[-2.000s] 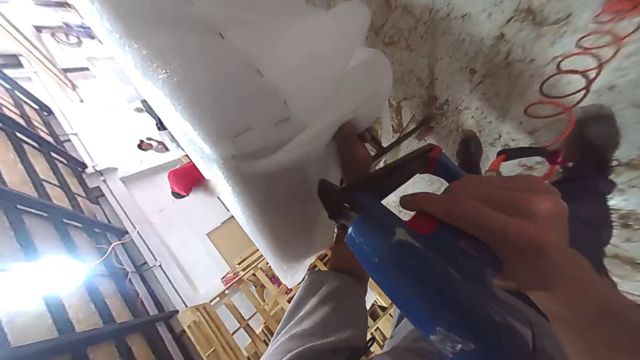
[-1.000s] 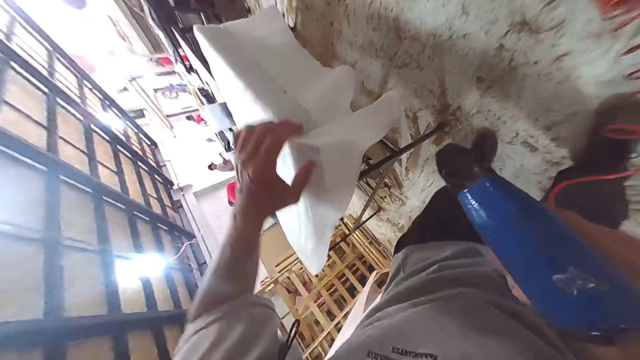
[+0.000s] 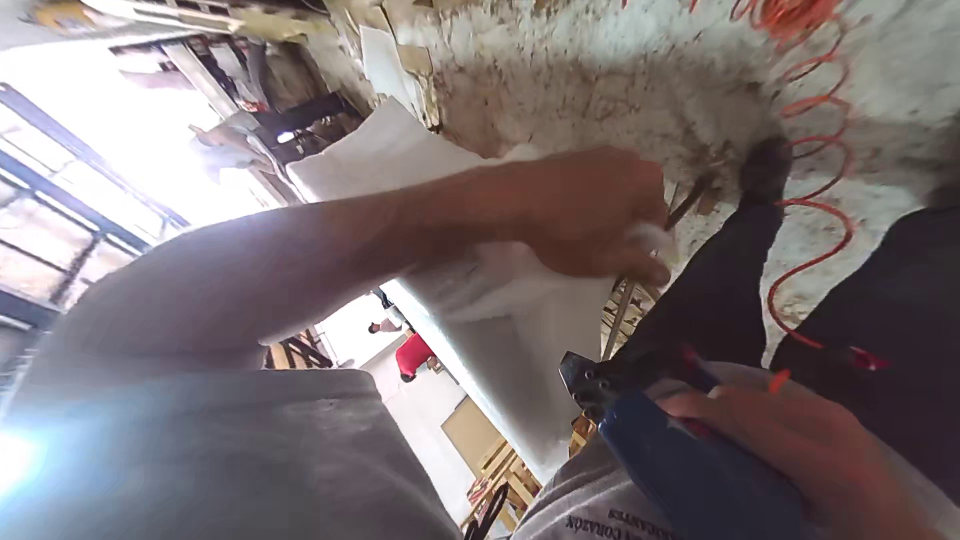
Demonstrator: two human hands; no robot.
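Observation:
My left hand (image 3: 607, 214) reaches across the view and is closed on the edge of a white padding sheet (image 3: 517, 345), a bit of which shows between thumb and fingers. The sheet lies over a long piece whose shape it hides. Low on the right, my right hand (image 3: 780, 435) grips a blue pneumatic stapler (image 3: 675, 465). Its dark nose (image 3: 581, 379) points up and left, just beside the sheet's lower part and apart from my left hand.
A red coiled air hose (image 3: 844, 217) hangs at the right over the stained floor (image 3: 540, 97). Wooden frames (image 3: 502, 480) stand below the sheet. Dark items (image 3: 315, 120) lie at the upper left. A person in red (image 3: 412, 356) and another person (image 3: 386, 326) are farther off.
My left hand, spread open over the sheet one second ago, has moved right and closed on its edge. The stapler's nose has come nearer the sheet. The view has shifted.

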